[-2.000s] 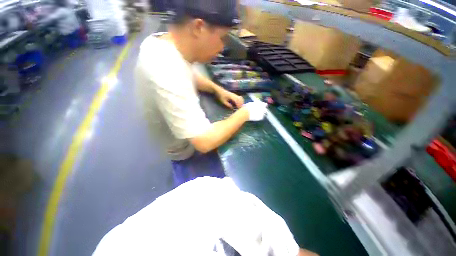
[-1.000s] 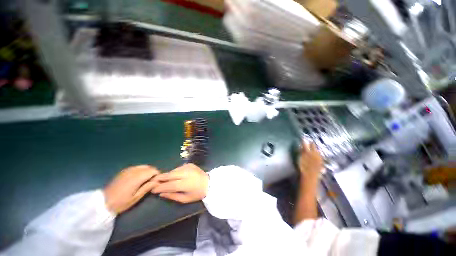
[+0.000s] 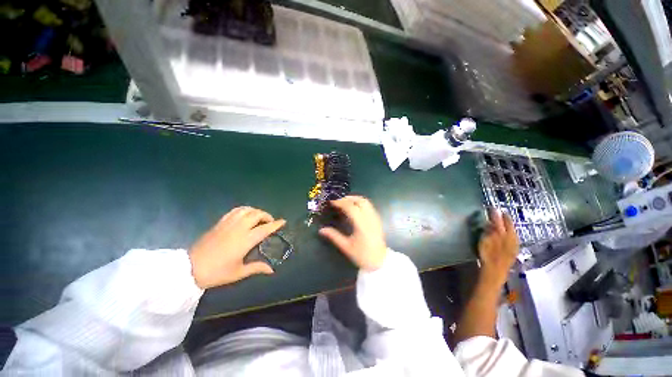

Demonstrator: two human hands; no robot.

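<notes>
A watch case frame, a thin rounded-square ring with a shiny rim, lies on the green mat beside my left hand. The left thumb and fingers are spread at its left edge; whether they touch it is unclear. My right hand is at the near end of the row of screen assemblies, fingers and thumb apart. The row is a dark overlapping stack with gold tails along its left side. Whether the right fingertips touch the nearest screen is unclear.
Tweezers lie by the white rail. A white blister tray is behind it. An alcohol bottle and wipes stand back right. A neighbour's hand reaches a pocket tray. Clips are upper left.
The view has swung from the left neighbour to the bench. My hands, together one second ago, are now apart, with the case frame visible between them. The watch head at right is no longer visible.
</notes>
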